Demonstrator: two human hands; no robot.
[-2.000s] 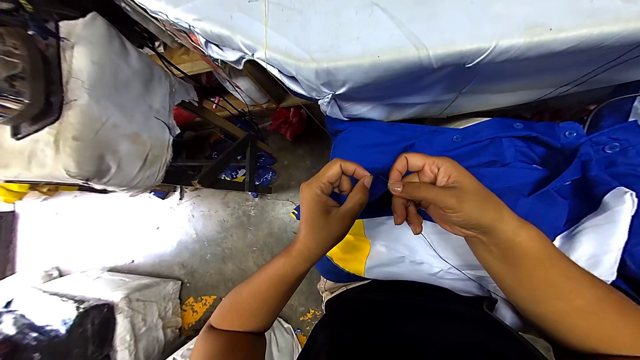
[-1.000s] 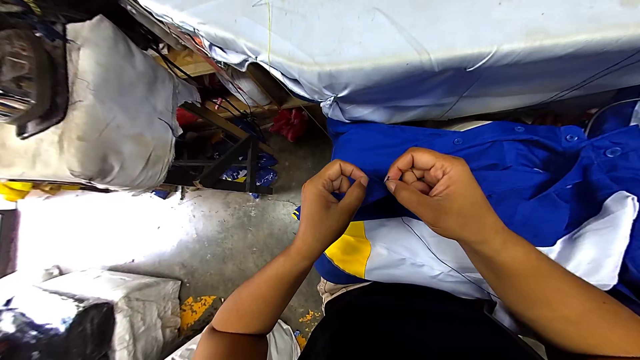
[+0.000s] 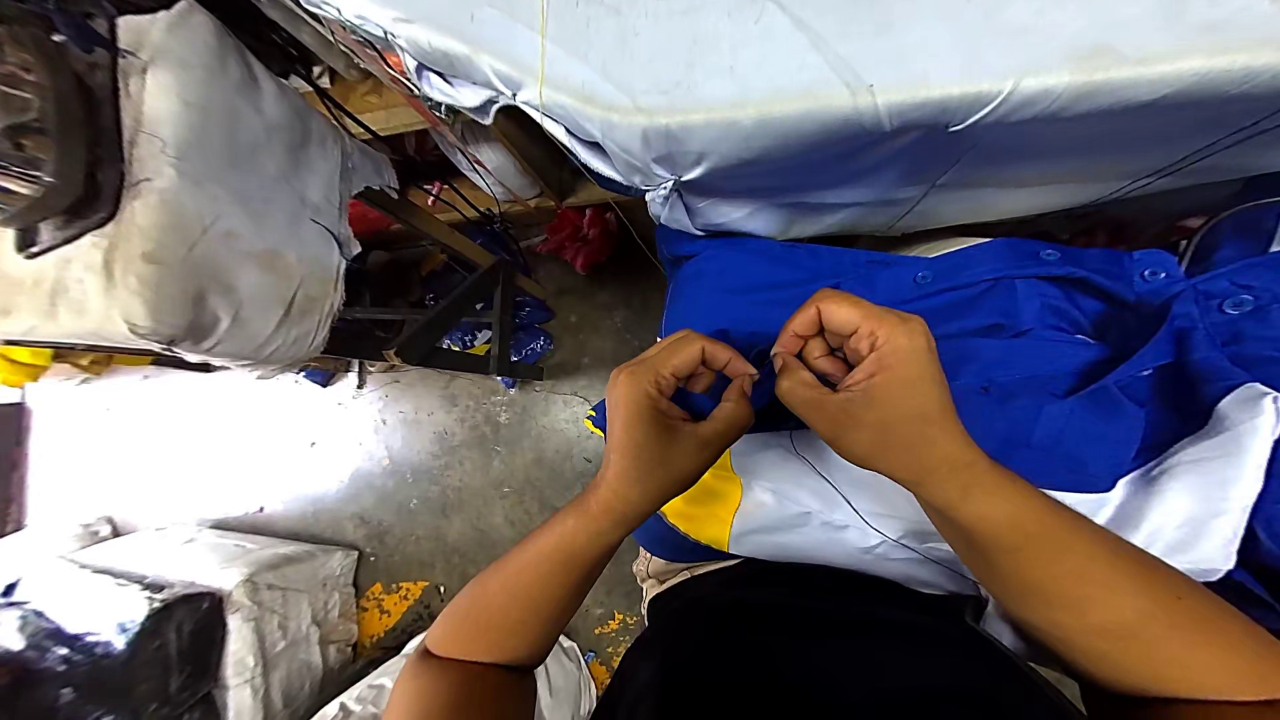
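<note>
A blue buttoned garment [image 3: 1050, 340] with white and yellow panels lies across my lap. Over it, my left hand [image 3: 685, 400] pinches thumb and index finger together, at what looks like the end of a dark thread. Close by on the right, my right hand [image 3: 850, 370] is curled, its thumb and index fingertip pinching the thread too; whether a needle is there is too small to tell. The dark thread [image 3: 860, 512] trails from below my right hand over the white panel. The two hands' fingertips are a small gap apart.
A table covered in white cloth [image 3: 760, 90] runs along the far side. At left stand a cloth-covered bulky thing [image 3: 220, 190] and a dark metal frame [image 3: 450, 335]. White wrapped bundles [image 3: 270, 590] rest at lower left on the concrete floor [image 3: 480, 480].
Both hands stay over the garment, fingertips close together. The right hand's fingers, more spread two seconds ago, are now curled in.
</note>
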